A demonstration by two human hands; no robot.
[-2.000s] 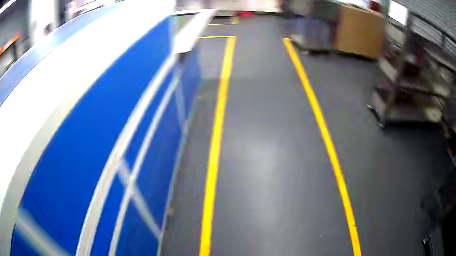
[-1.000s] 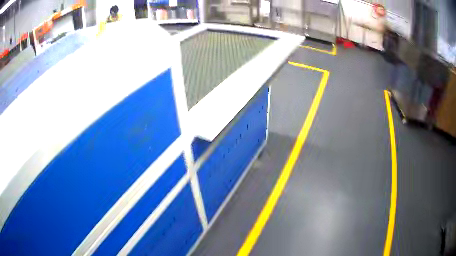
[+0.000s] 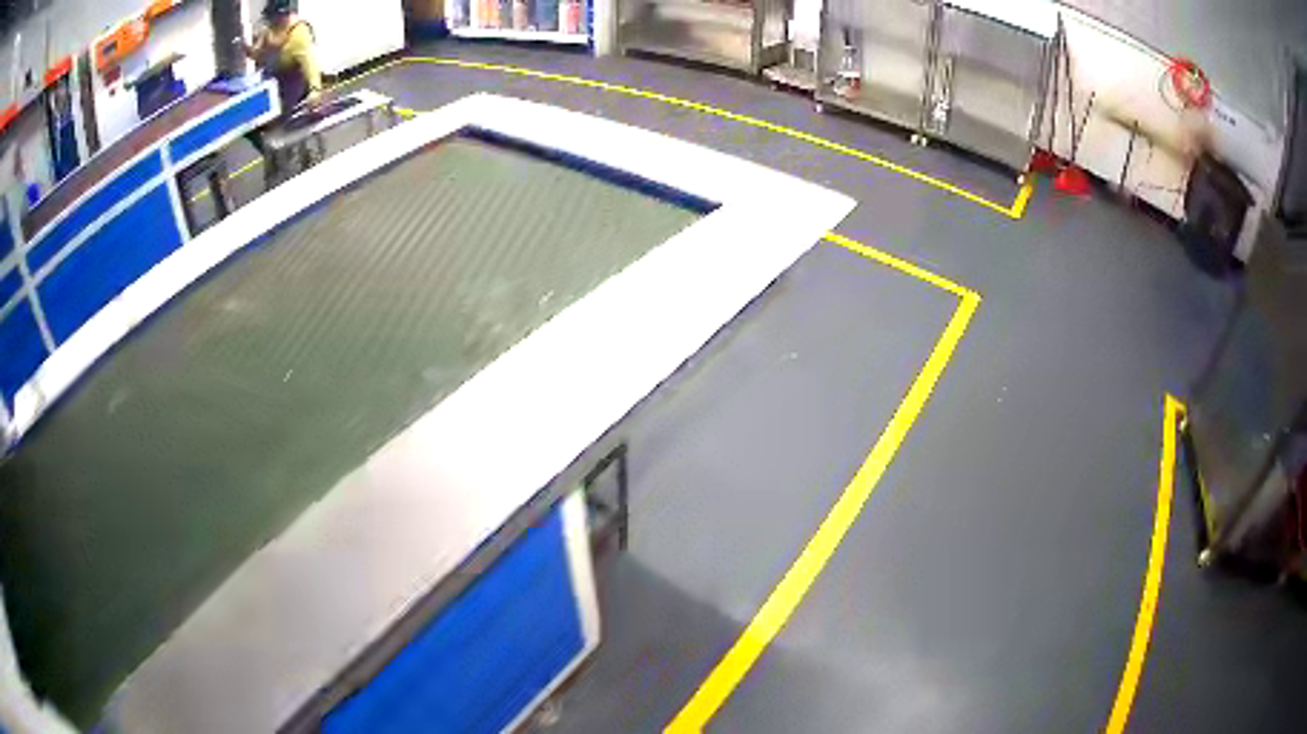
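Note:
Neither of my hands is in the picture. Nearest in front of me is a long machine with a greenish-grey ribbed conveyor bed [image 3: 344, 316] inside a wide white frame [image 3: 559, 387]. A blue side panel [image 3: 473, 631] with a white edge shows below the frame at the bottom. A dark metal leg or bracket [image 3: 609, 495] stands beside the panel. The frame's near left end is cut off by the picture's edge.
Grey floor with yellow lane lines [image 3: 860, 495] lies to the right. A person [image 3: 291, 65] is at a bench at the back left, near blue-panelled equipment [image 3: 115, 215]. Steel cabinets [image 3: 874, 65] line the back wall. A red dustpan [image 3: 1071, 179] and metal equipment [image 3: 1247, 387] are at right.
The view has moved forward along the machine and turned. The tall white and blue housing has left the view; the conveyor bed now fills the left, and the person and back cabinets show more fully.

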